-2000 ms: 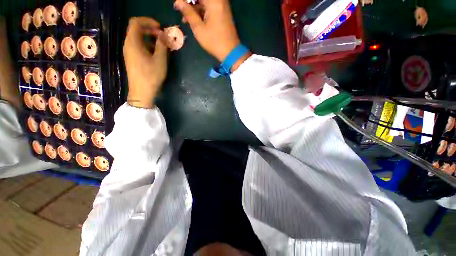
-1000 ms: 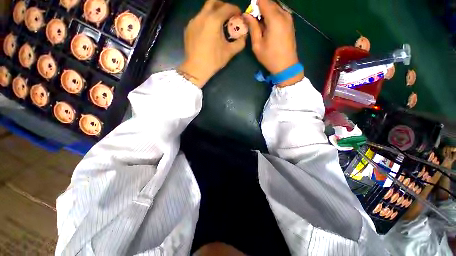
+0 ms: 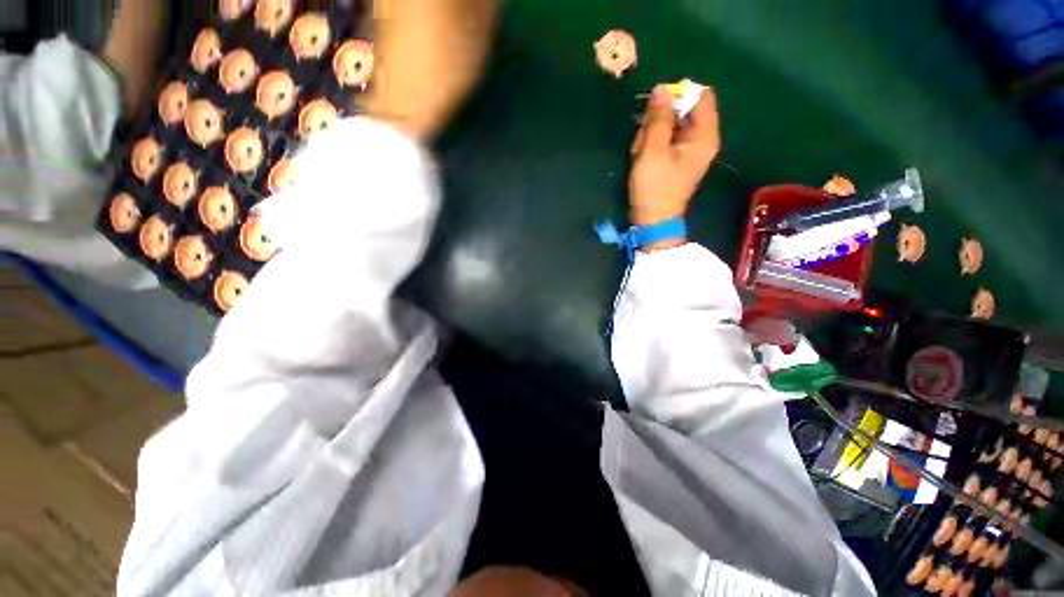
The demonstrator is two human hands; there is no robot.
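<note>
My right hand (image 3: 674, 163), with a blue wrist band, is closed around a small white and yellow item (image 3: 686, 98); a thin line sticks out near the fingertips. My left hand (image 3: 432, 58) is blurred at the top edge, over the right side of the black tray (image 3: 259, 160); its fingers are cut off, so what it holds cannot be seen. The tray holds rows of peach-pink discs. One loose peach disc (image 3: 616, 51) lies on the dark green bench (image 3: 548, 187), above and left of my right hand.
A red box (image 3: 758, 239) with a syringe and a printed tube stands right of my right hand. Loose discs lie beyond it. A black device (image 3: 939, 364), a green-ended tool (image 3: 803, 377) and more filled trays are at right. Another person's sleeve (image 3: 58, 152) is at far left.
My left hand has moved away from my right hand, left to the tray. My right hand has moved slightly right and down, keeping the white item. A disc now shows on the bench between them.
</note>
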